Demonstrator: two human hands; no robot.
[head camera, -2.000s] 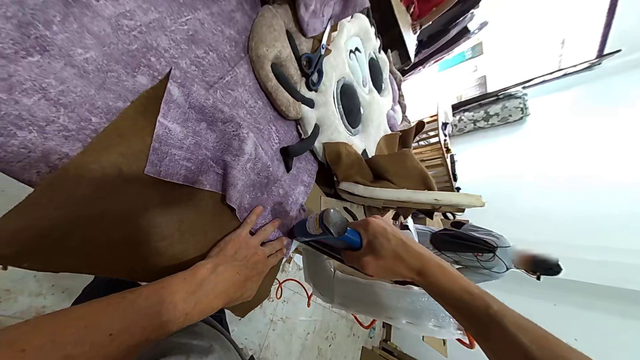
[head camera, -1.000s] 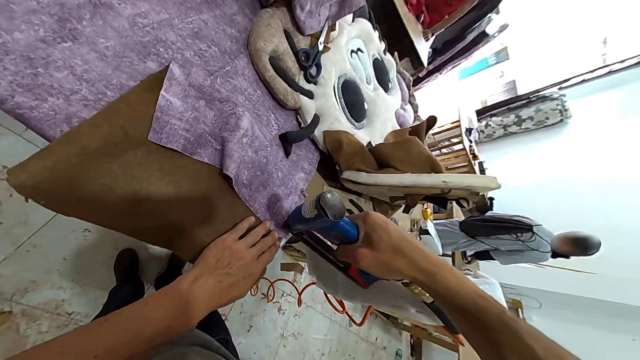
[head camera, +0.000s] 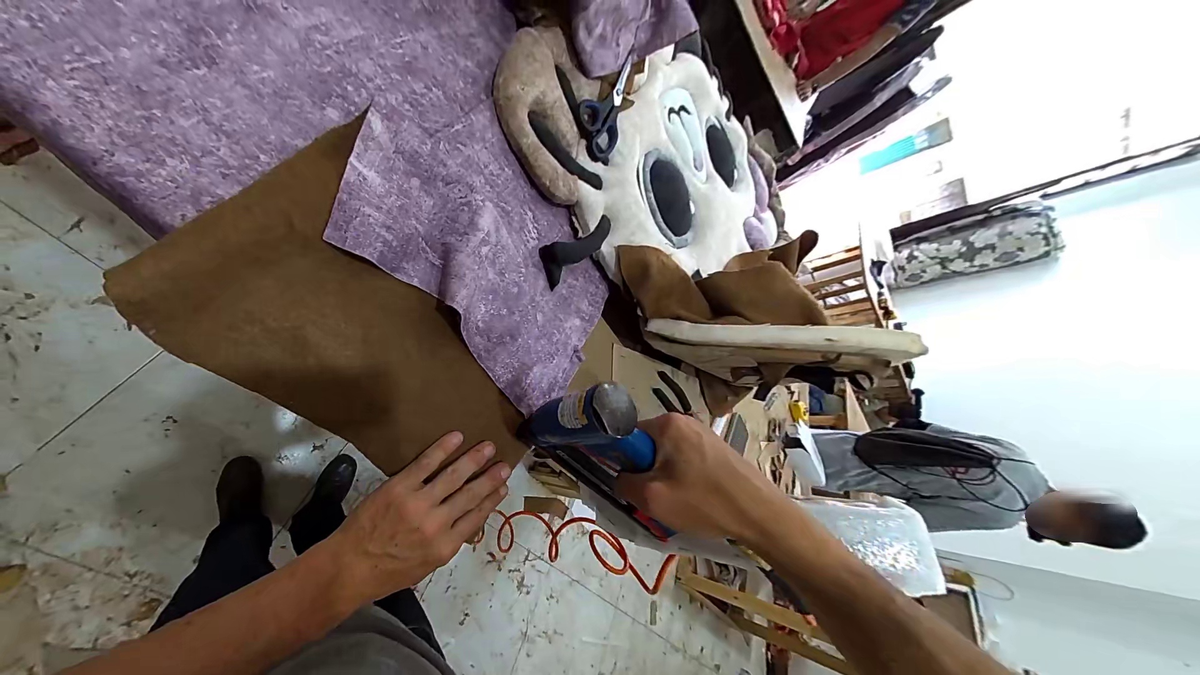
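Observation:
My right hand (head camera: 689, 478) is closed round the handle of a blue pneumatic staple gun (head camera: 591, 427), whose nose meets the corner of a brown fabric piece (head camera: 309, 337). Flat on that fabric, just left of the gun, lies my left hand (head camera: 422, 516) with its fingers slightly apart. Mottled purple fabric (head camera: 422, 187) overlaps the brown piece and ends in a point beside the gun's nose. Above the gun are a white plush cushion with a cartoon face (head camera: 694, 178) and dark-handled scissors (head camera: 605, 117) resting on it.
An orange coiled air hose (head camera: 609, 553) hangs below the gun. A padded board edge (head camera: 787, 339) with brown fabric juts out above my right hand. At the right stands a person (head camera: 947, 478) in grey, near wrapped plastic (head camera: 872, 534). The tiled floor (head camera: 84, 403) shows scattered scraps.
The view has shifted, showing more floor. The gun has gone from the purple fabric's edge to the brown corner beside it, and my left hand now lies on the brown fabric.

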